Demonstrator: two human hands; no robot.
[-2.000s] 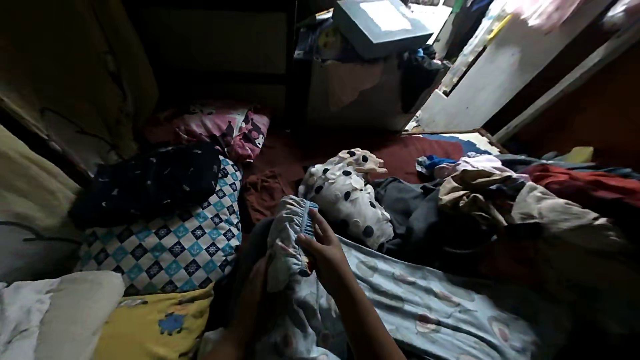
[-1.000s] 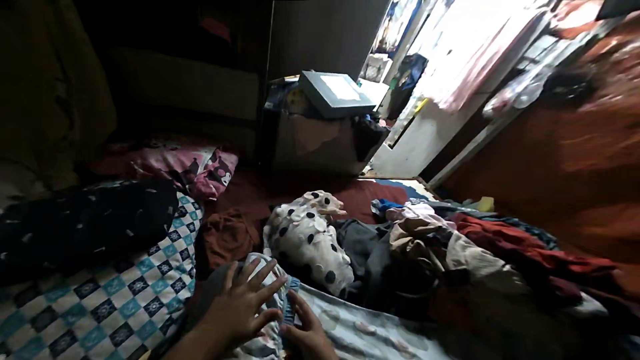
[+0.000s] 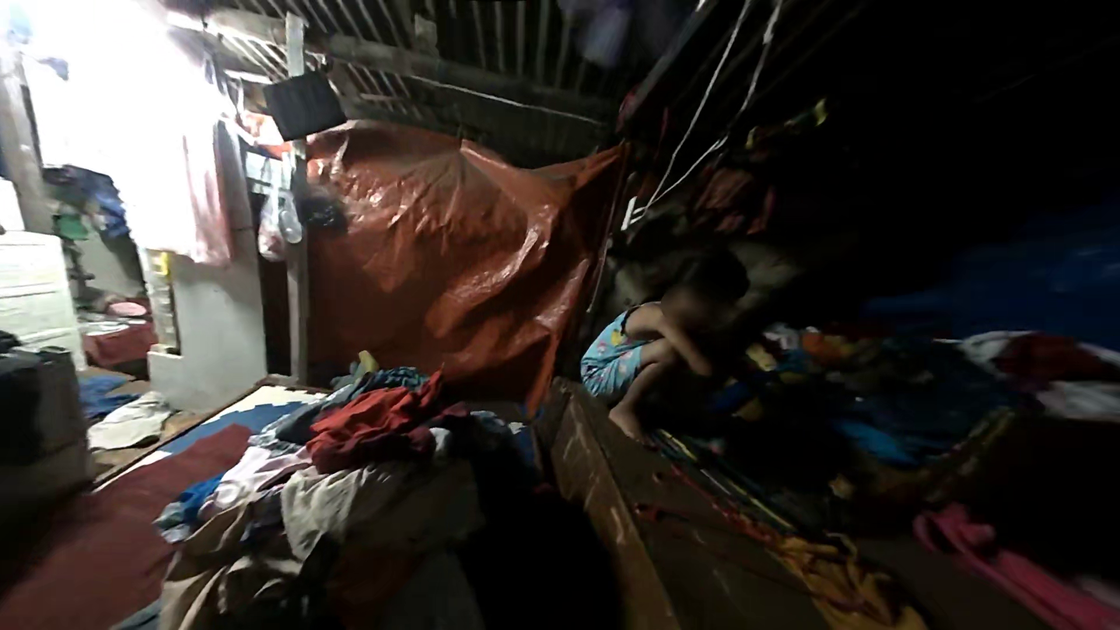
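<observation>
Neither my left hand nor my right hand shows in the head view now. A heap of clothes lies at the lower left and centre: a red garment on top, a beige garment at the near side, a grey-white cloth between them, and a pale pink cloth beside a blue one. The dark lower middle hides the rest of the heap. The light patterned fabric and the polka-dot cloth are out of view.
A person squats beyond a wooden board edge, near other clothes. An orange tarpaulin hangs behind the heap. A dark red mat covers the left floor. Cords lie right of the board, with a yellow-brown cloth and a pink cloth.
The view has swung far right. Both my hands, on the light patterned fabric with a gathered blue edge in the earlier frames, have gone out of view. The squatting person has come into view.
</observation>
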